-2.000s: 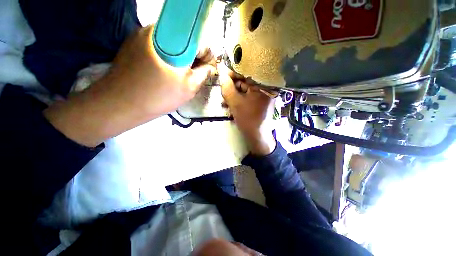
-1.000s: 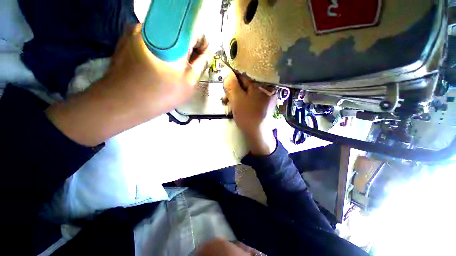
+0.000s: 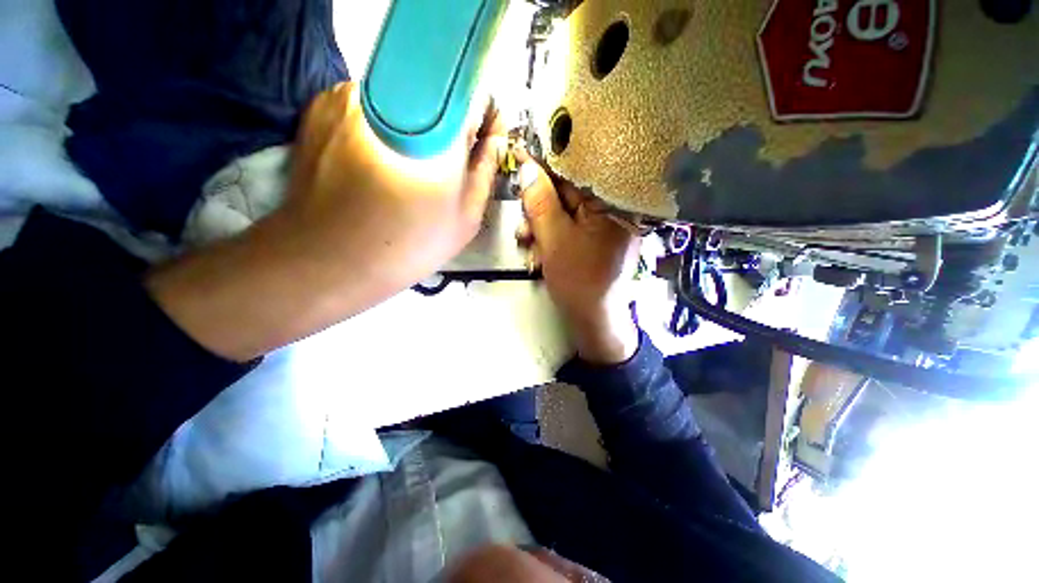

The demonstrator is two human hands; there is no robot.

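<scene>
The cream-beige sewing machine head [image 3: 638, 125] with chipped paint and a red badge fills the upper right. My left hand [image 3: 382, 205] is left of the needle area, its fingers bent near the presser foot [image 3: 512, 157], partly behind a teal cover [image 3: 427, 71]. My right hand [image 3: 585, 256] reaches under the head, its thumb and finger at the presser foot from the right. Glare and the machine hide the fingertips, so I cannot tell whether either hand holds anything. No cloth shows clearly under the needle.
Dark navy fabric [image 3: 205, 85] lies crumpled at the upper left. White fabric [image 3: 256, 438] hangs over the table edge onto the lap. Black shears [image 3: 697, 298] lie right of my right hand. Strong glare covers the lower right. Part of a hand [image 3: 501, 565] shows at the bottom edge.
My left fingers have moved back closer to the presser foot after being apart from it one second ago. The view has shifted, so the machine and both hands appear slightly lower and farther right.
</scene>
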